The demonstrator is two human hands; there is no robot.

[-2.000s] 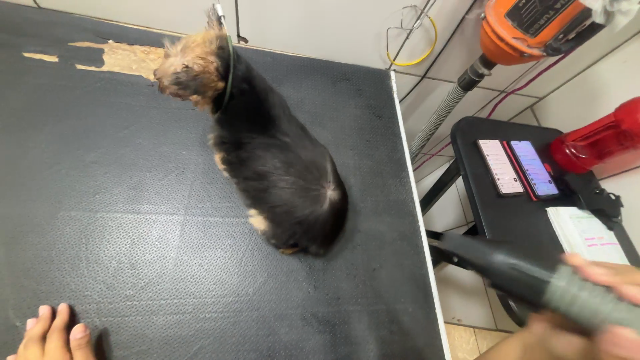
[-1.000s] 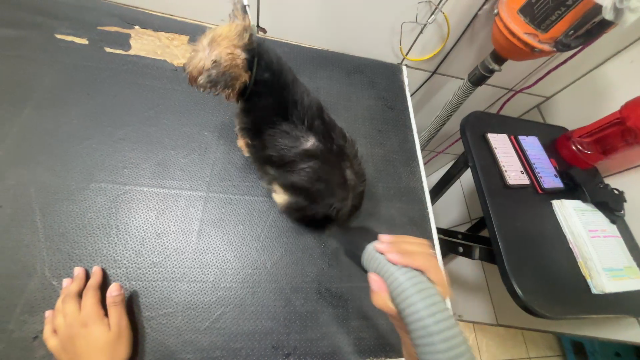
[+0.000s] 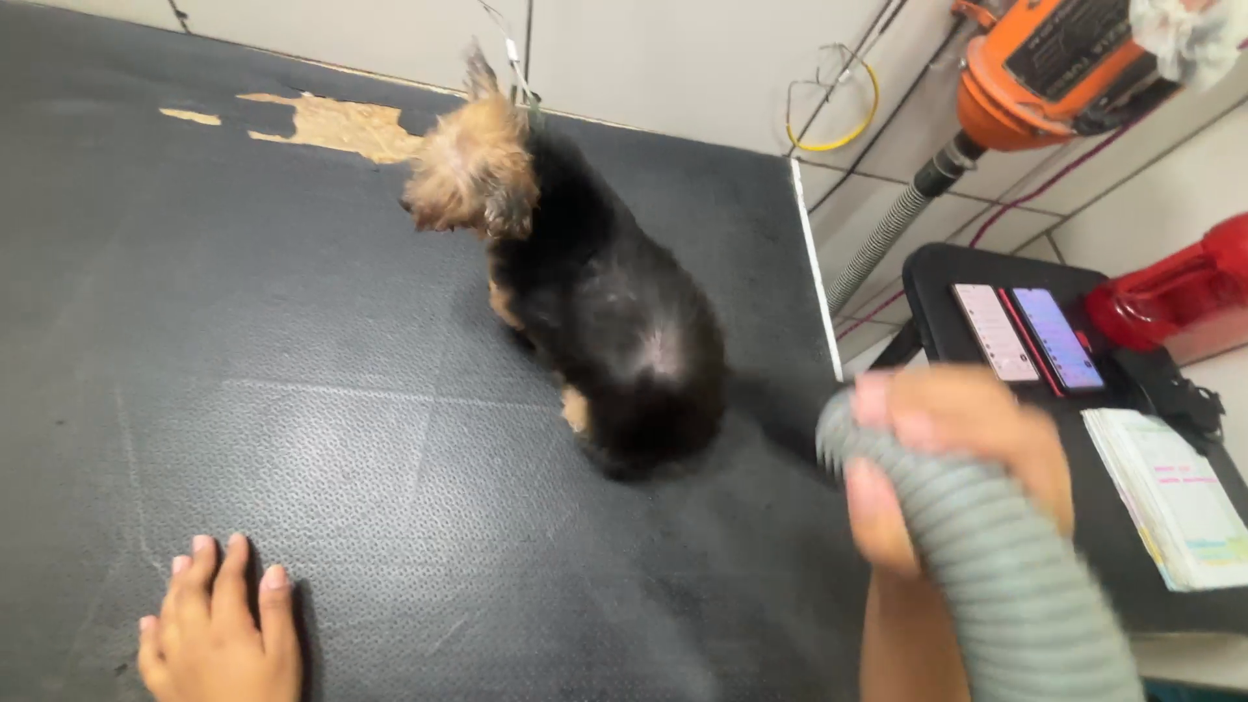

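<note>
A small black-and-tan dog (image 3: 624, 322) sits on a black textured grooming table (image 3: 322, 546), its head turned to the left and a thin tether at its neck. My right hand (image 3: 955, 448) grips the end of a grey corrugated dryer hose (image 3: 1014, 565). From that hand a dark, blurred nozzle (image 3: 780, 429) points at the dog's rump; whether it touches the fur cannot be told. At the lower left, my left hand (image 3: 224, 624) rests on the table, fingers spread, holding nothing and well apart from the dog.
An orange pet dryer (image 3: 1043, 78) hangs at the upper right with its hose running down. Beside the table, a black stool (image 3: 975, 263) bears two phones (image 3: 1058, 336), a red container (image 3: 1170, 292) and an open notebook (image 3: 1170, 497). A yellow-coated wire loop (image 3: 843, 141) hangs by the tiled wall.
Two seconds ago the nozzle was over the stool side; my right hand has since brought it over the table behind the dog. The dog's head has turned downward.
</note>
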